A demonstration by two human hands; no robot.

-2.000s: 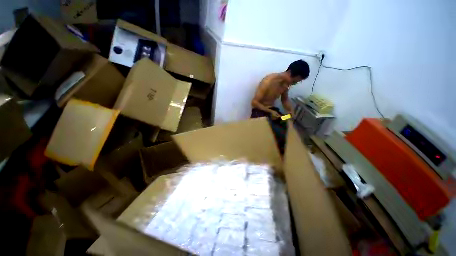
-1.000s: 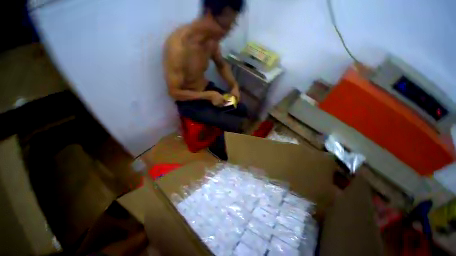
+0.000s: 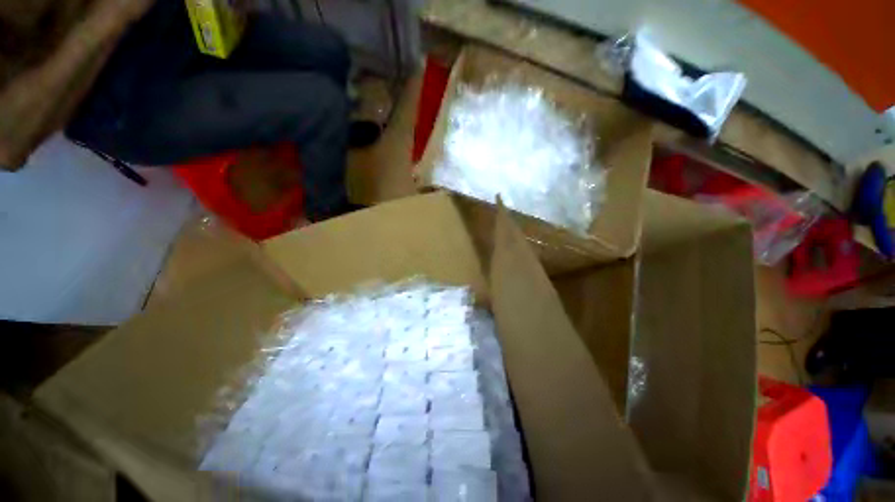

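Note:
A brown shipping carton (image 3: 579, 392) with open flaps is in front of me at the lower middle. Small white boxes (image 3: 402, 392) in clear crinkly film lie inside it in rows. Neither of my hands shows; the near side of the carton is cut off by the lower edge of the picture.
An open carton (image 3: 633, 211) with shiny clear bags (image 3: 520, 152) stands beyond, beside another open carton (image 3: 692, 343). A seated person's leg (image 3: 226, 108) and red stool (image 3: 245, 191) are upper left. A red stool (image 3: 790, 441) is lower right. Orange tunnel hood (image 3: 834, 44) is upper right.
The view has moved closer to the seated person and turned downward. The carton of white boxes has stayed in front of me. The carton of clear bags and the right-hand red stool have come into view.

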